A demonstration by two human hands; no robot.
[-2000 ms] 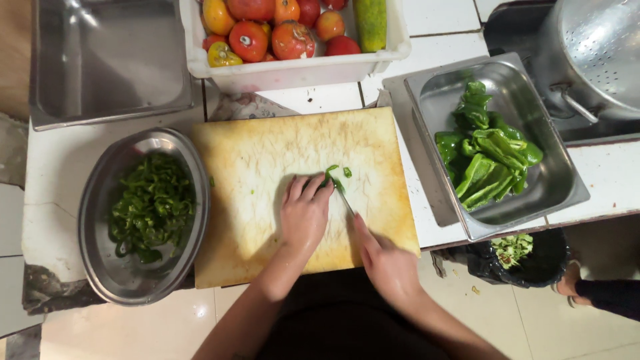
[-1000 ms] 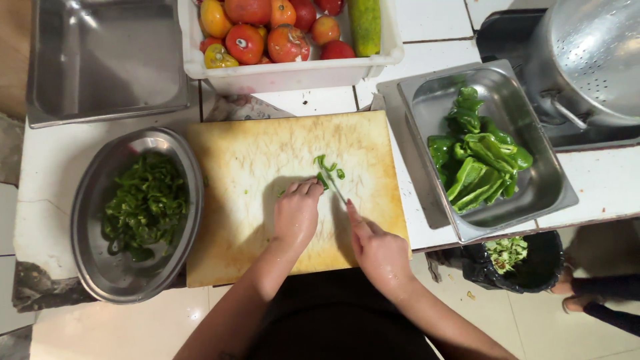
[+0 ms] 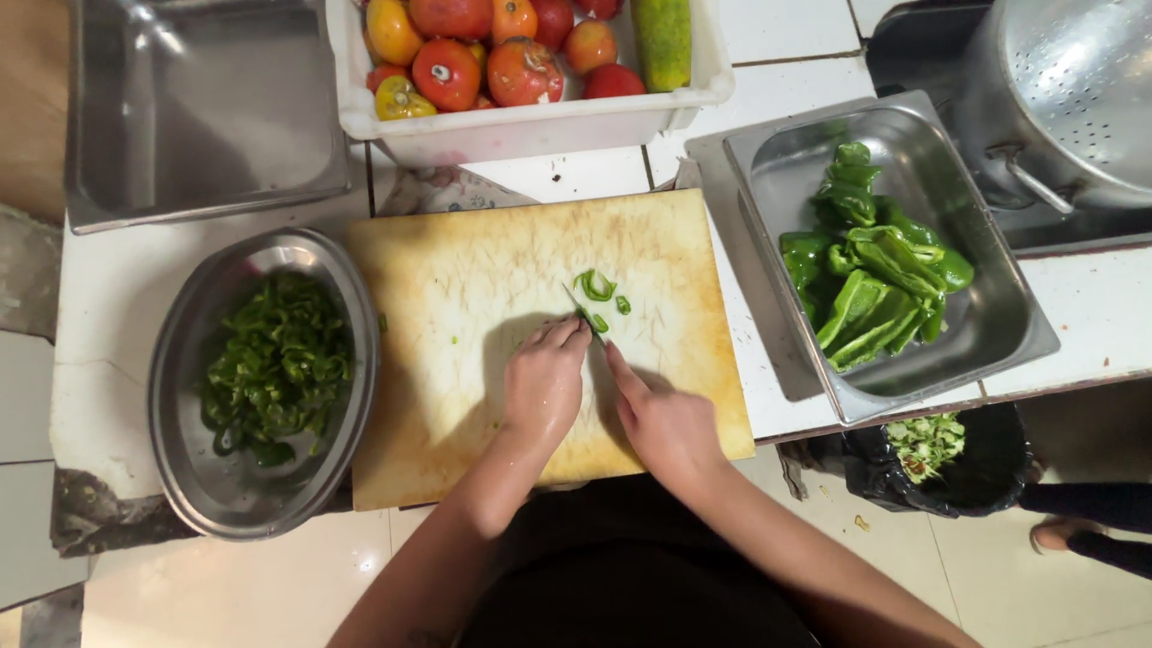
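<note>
My right hand (image 3: 670, 427) is closed round a kitchen knife (image 3: 583, 310), its index finger stretched along the blade. Against the blade's left side are the fingertips of my left hand (image 3: 546, 376), bent over what seems to be a green pepper piece, mostly hidden beneath them. Both hands are over a worn, yellowed cutting board (image 3: 432, 270). Thin green pepper slices (image 3: 596, 285) lie just beyond the blade. To the left an oval metal bowl (image 3: 171, 387) holds a heap of sliced green pepper (image 3: 279, 360). A rectangular steel pan (image 3: 1017, 360) at the right contains larger green pepper pieces (image 3: 886, 297).
Behind the board stands a white plastic crate (image 3: 531, 126) of tomatoes and a long green vegetable (image 3: 661, 45). An empty steel tray (image 3: 211, 117) is at back left, a perforated metal pot (image 3: 1035, 99) at back right. Below the counter are a lined bin (image 3: 990, 459) and another person's foot (image 3: 1057, 533).
The knife blade has shifted from among the cut slices to beside my left fingertips, its tip now pointing up and left. My hands remain close together on the board.
</note>
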